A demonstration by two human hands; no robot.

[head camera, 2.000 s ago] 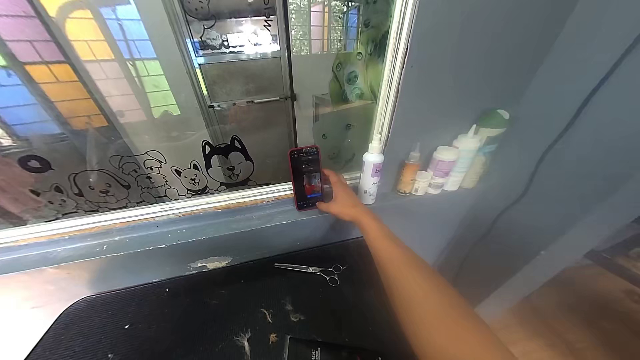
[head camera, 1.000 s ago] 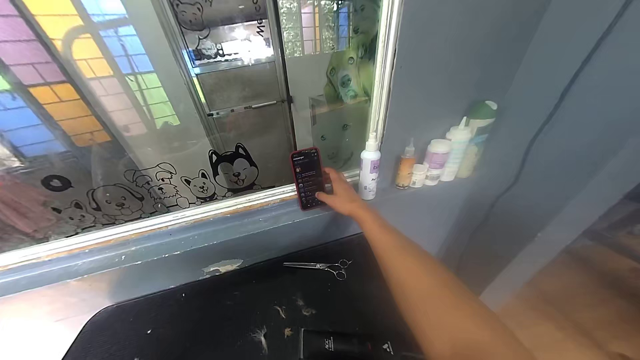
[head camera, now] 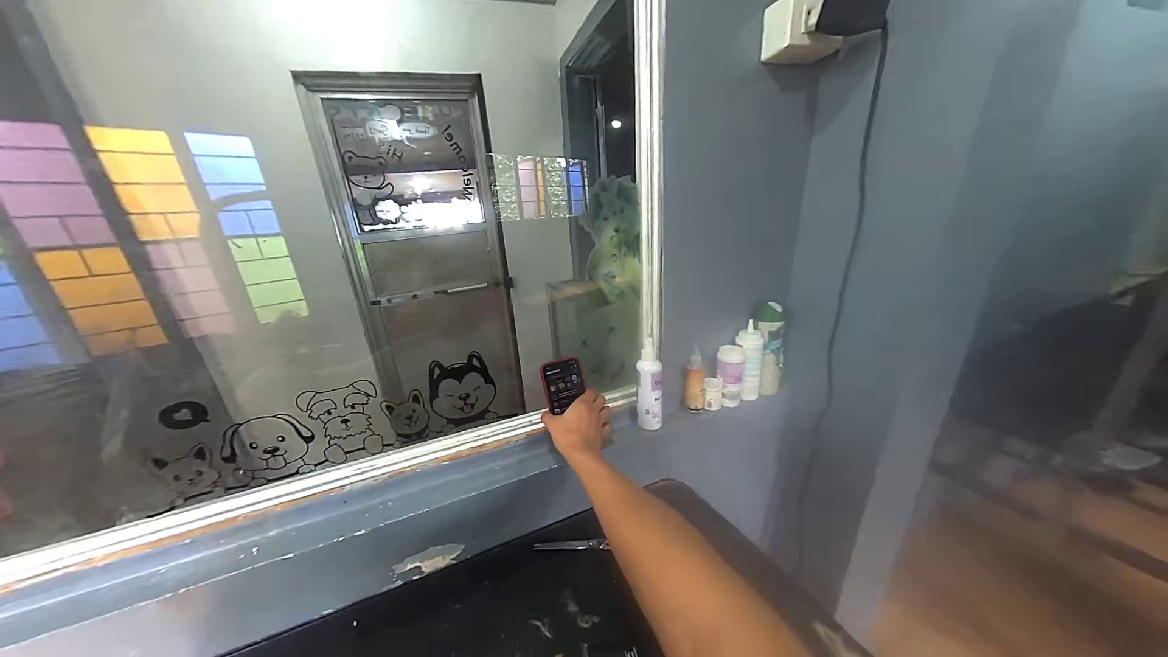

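Note:
My right hand (head camera: pixel 580 425) holds a smartphone in a red case (head camera: pixel 561 383) around its lower part. The phone stands on the window sill, close to the glass, with its lit screen towards me; my fingers hide its bottom edge. To the right of the hand a white spray bottle with a purple label (head camera: pixel 650 392) stands upright on the sill. Below, on the black table mat (head camera: pixel 438 607), lies a pair of metal scissors (head camera: pixel 570 546), its handles hidden behind my forearm. My left hand is out of view.
Farther right on the ledge stand an orange bottle (head camera: pixel 695 383), a small white jar (head camera: pixel 713 394), a white and purple container (head camera: pixel 730 374), a white nozzle bottle (head camera: pixel 750 365) and a green-topped bottle (head camera: pixel 771 347). Tufts of hair (head camera: pixel 579 613) lie on the mat. A cable (head camera: pixel 844 274) hangs down the wall.
The view has tilted up. My right hand has gone from the phone's lower right side to around its bottom, and the phone's screen shows something different.

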